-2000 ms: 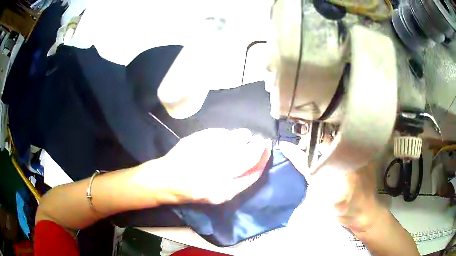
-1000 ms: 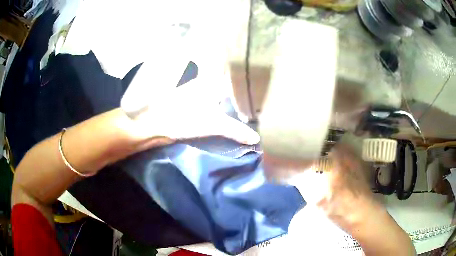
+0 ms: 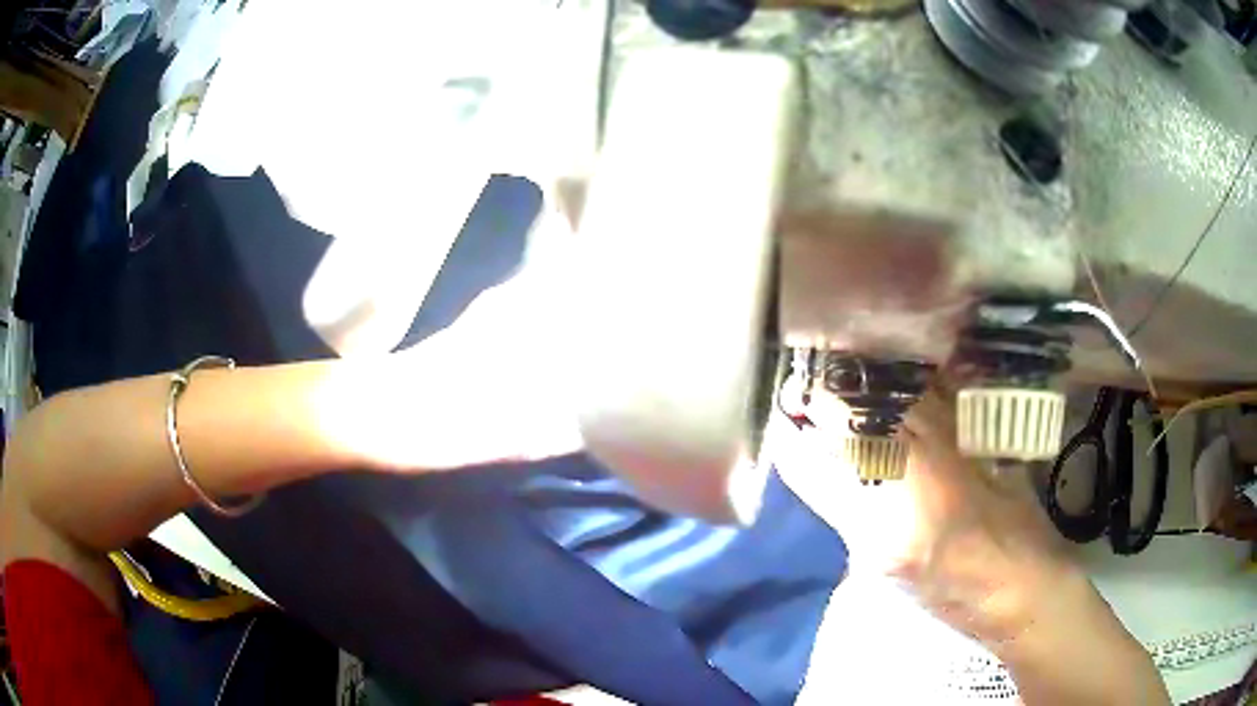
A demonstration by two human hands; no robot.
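Observation:
A dark navy garment panel (image 3: pixel 455 579) lies over the machine table, shiny blue under the light below the machine head. My left hand (image 3: pixel 483 379) rests over the cloth left of the head; it is overexposed, and its fingers are hidden behind the pale upright cover (image 3: pixel 689 262). My right hand (image 3: pixel 917 531) is at the front of the sewing machine (image 3: pixel 882 152), under the ribbed cream tension dials (image 3: pixel 1010 422). Its fingers are washed out by glare, and whether it holds anything cannot be told. The needle and presser foot are hidden.
Black-handled shears (image 3: pixel 1110 476) lie right of the machine. Grey-white thread spools (image 3: pixel 1027 35) stand on top. Dark cloth (image 3: pixel 104 262) is piled at the left. A yellow tube (image 3: pixel 186 603) shows below it. Printed scale marks (image 3: pixel 982 673) run along the front table edge.
The machine has shifted left in the view. My left forearm has moved left, and its hand has gone behind the pale cover. The blue cloth below has spread and changed its folds.

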